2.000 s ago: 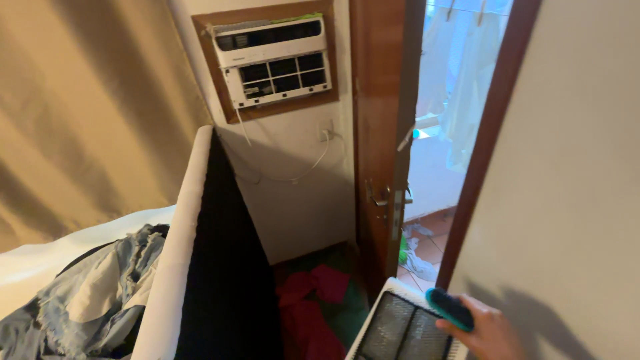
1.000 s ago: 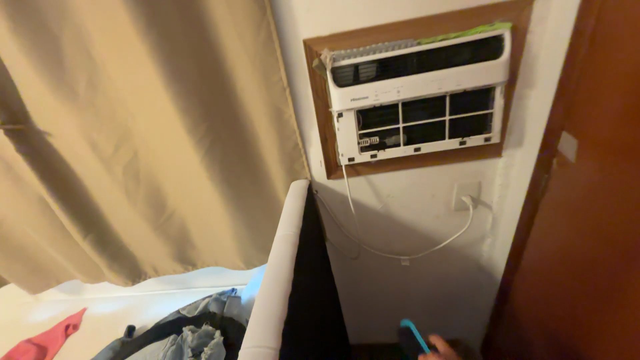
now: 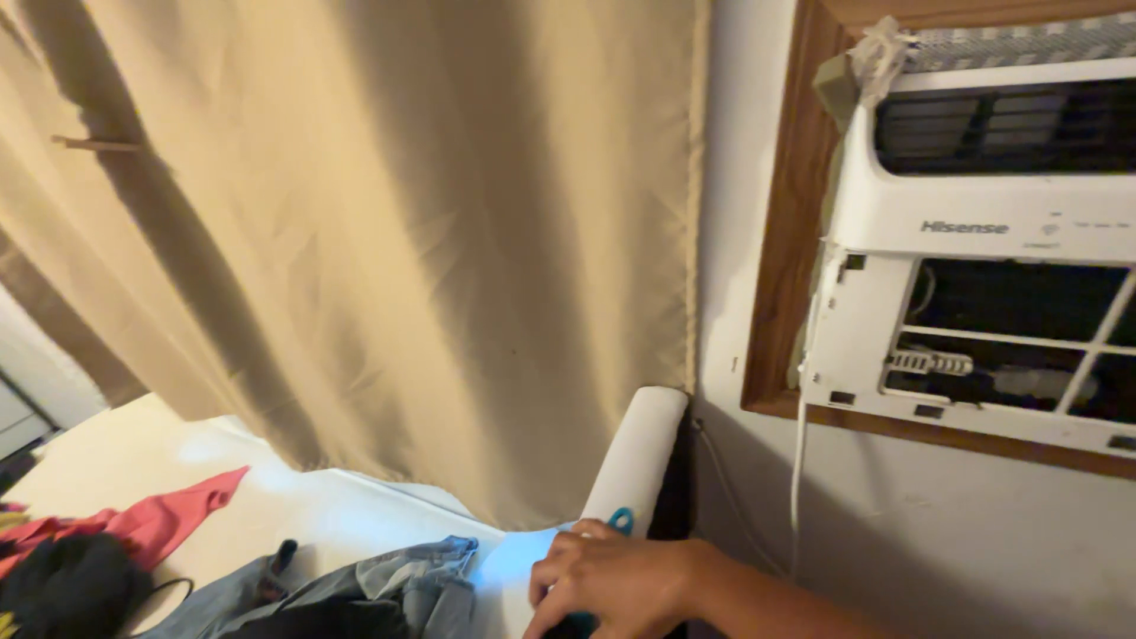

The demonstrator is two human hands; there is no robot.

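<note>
My right hand (image 3: 612,577) reaches in from the lower right, its fingers closed around a teal-handled tool (image 3: 621,519); the handle's looped end sticks up past the fingers, and most of the rest is covered or cut off below. Just beyond the hand rises the white padded top edge of a headboard (image 3: 635,444). To the upper right, a white Hisense window air conditioner (image 3: 887,213) sits in a wooden frame (image 3: 772,328), its lower front grid exposed. My left hand is out of view.
A beige curtain (image 3: 497,231) hangs down to the bed (image 3: 293,506). On the bed lie denim clothes (image 3: 417,577), a red cloth (image 3: 191,515) and a dark item (image 3: 75,586). A white cord (image 3: 799,479) runs down the wall under the air conditioner.
The view has swung left, away from the door. The hand with the teal-handled tool has come over beside the headboard. The framed filter panel seen two seconds ago is out of view.
</note>
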